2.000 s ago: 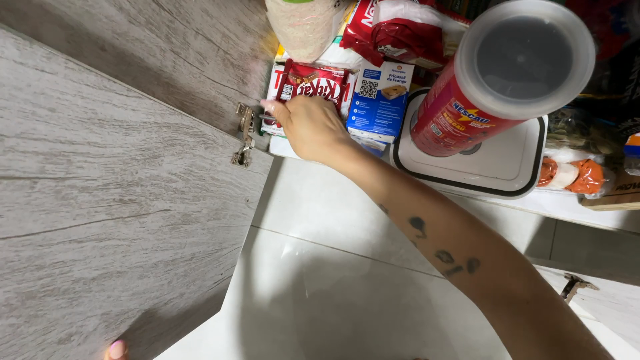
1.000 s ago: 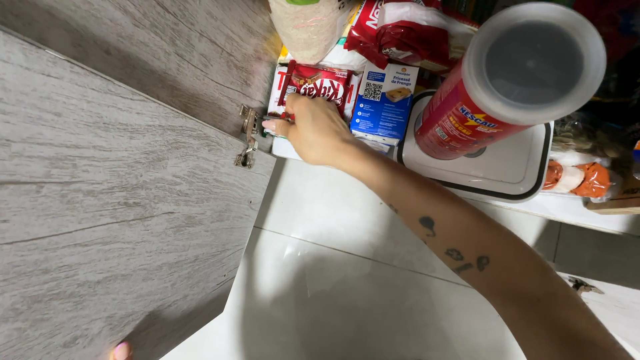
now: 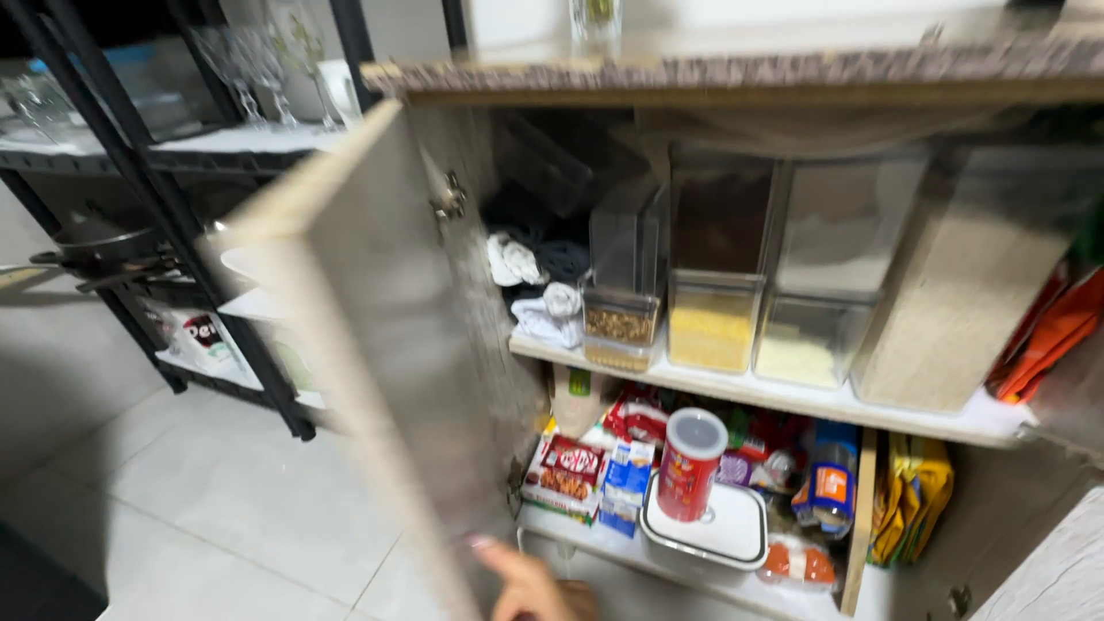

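Note:
What appears to be my right hand (image 3: 539, 586) is at the bottom edge, one digit pointing up-left beside the inner face of the open wooden cabinet door (image 3: 379, 345). The rest is cut off, so whether it holds anything is hidden. My left hand is out of view. On the lower shelf lie a red-and-white KitKat pack (image 3: 565, 474) and a blue-and-white box (image 3: 628, 483). To their right, a red Nescau canister (image 3: 690, 466) with a translucent lid stands on a white-lidded container (image 3: 733, 526).
Clear containers of dry food (image 3: 711, 328) and rolled cloths (image 3: 552, 315) fill the upper shelf under a stone countertop (image 3: 733, 73). A black rack (image 3: 198, 159) with glasses and pans stands left. A second door (image 3: 1052, 561) is at the lower right.
The view has pulled back and risen to the whole cabinet. My right hand has left the KitKat pack, which now lies uncovered. The left fingertip seen on the door earlier is not identifiable now.

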